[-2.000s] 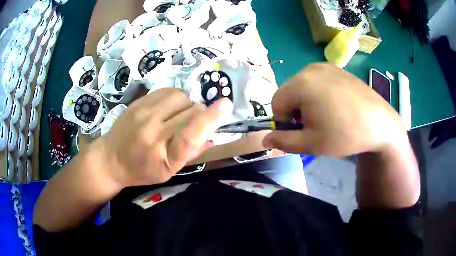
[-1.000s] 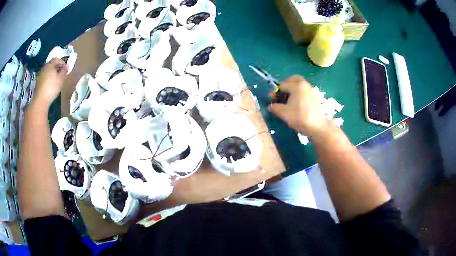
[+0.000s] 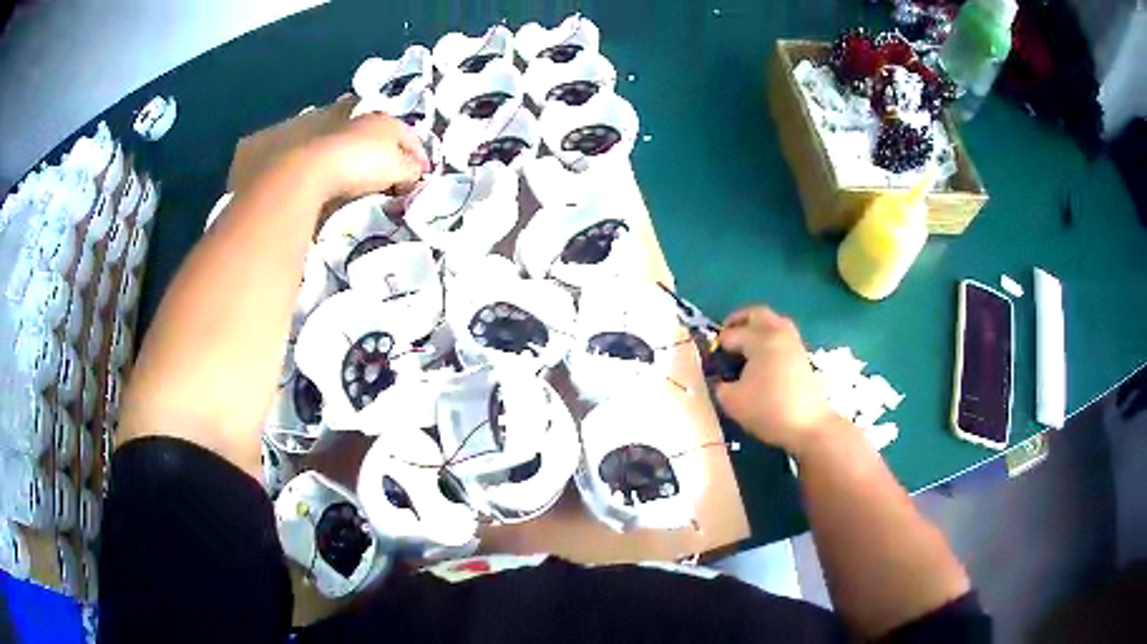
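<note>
Many white camera housings (image 3: pixel 503 321) with black LED boards stand on brown cardboard (image 3: pixel 711 491); several have thin red or dark wires. My left hand (image 3: pixel 371 157) is over the upper left housings, fingertips bunched beside a rim and a reddish wire; whether it grips anything is hidden. My right hand (image 3: pixel 767 377) is closed on the long-nose pliers (image 3: pixel 696 317) at the cardboard's right edge, slim jaws pointing up and left, touching no housing that I can make out.
Small white parts (image 3: pixel 855 390) lie right of my right hand. Beyond are a yellow bottle (image 3: pixel 884 245), an open parts box (image 3: pixel 815 151), a green bottle (image 3: pixel 979 48), a phone (image 3: pixel 985 365) and a white strip (image 3: pixel 1048 346). Stacked white shells (image 3: pixel 57 352) fill the far left.
The view has shifted. My left hand has moved from a housing at the far upper left, right to the upper housings. My right hand still holds the pliers, no longer working at a housing.
</note>
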